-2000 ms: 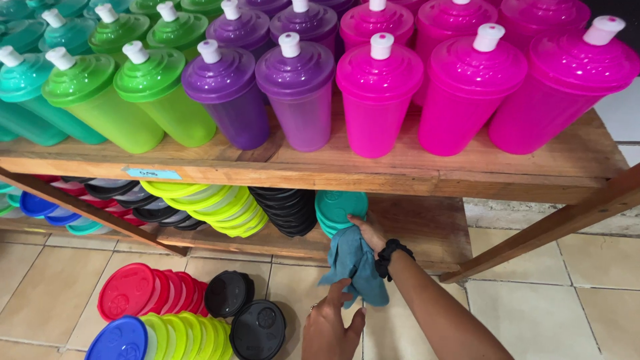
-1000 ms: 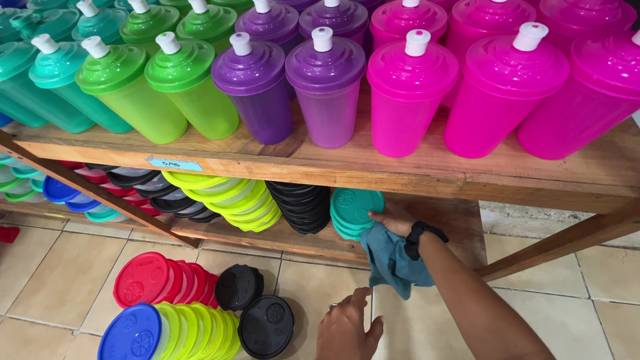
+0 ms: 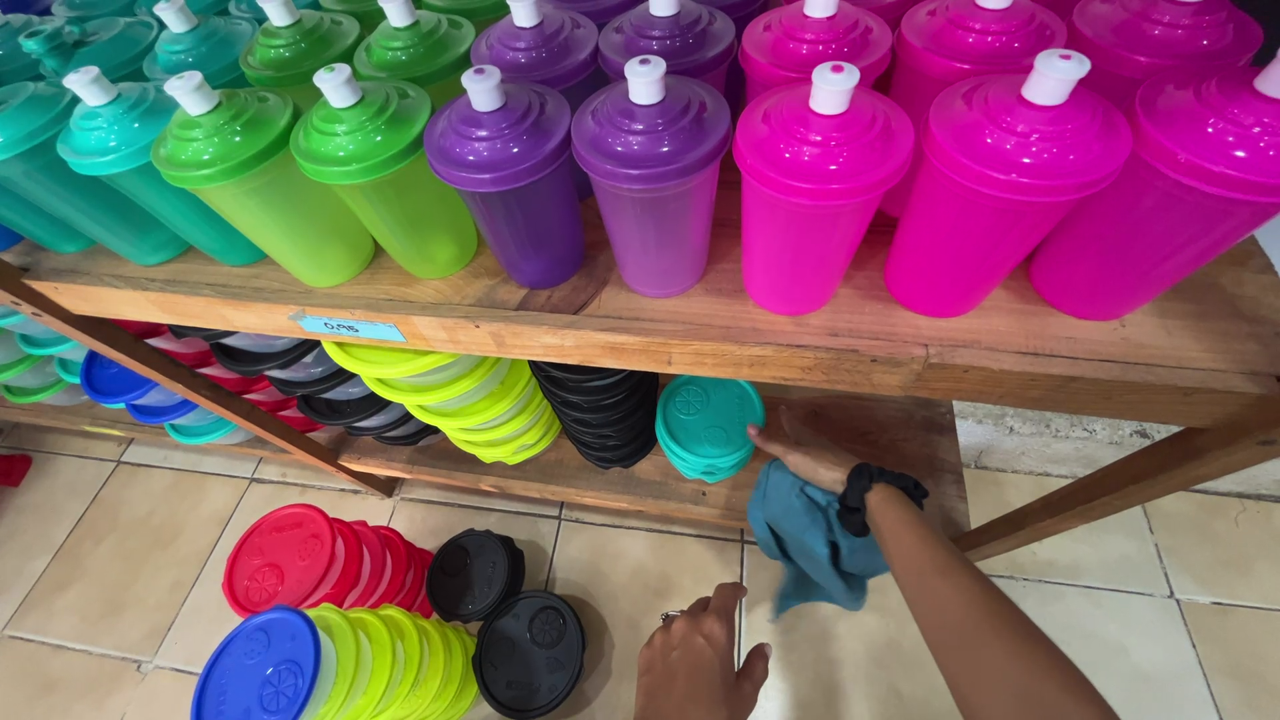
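My right hand (image 3: 808, 452), with a black scrunchie (image 3: 880, 492) at its wrist, holds a teal cloth (image 3: 815, 540) that hangs over the lower shelf's front edge. Its fingertips touch the right rim of a stack of teal lidded containers (image 3: 710, 425) on the lower shelf. A stack of black lids or lidded containers (image 3: 600, 410) stands just left of the teal ones. Low in the view, my left hand (image 3: 700, 655), a ring on one finger, hovers over the floor tiles with fingers apart and nothing in it.
Pink (image 3: 825, 190), purple (image 3: 650, 180) and green (image 3: 385, 175) lidded cups fill the upper wooden shelf (image 3: 760, 345). Yellow-green containers (image 3: 470, 400) sit on the lower shelf. On the floor lie rows with red (image 3: 280, 560), blue (image 3: 258, 665) and black (image 3: 530, 650) lids. A wooden brace (image 3: 1120, 490) slants at right.
The view has shifted somewhat. My right hand stays by the teal stack with the cloth. My left hand was nearer the cloth two seconds ago and is now farther from it.
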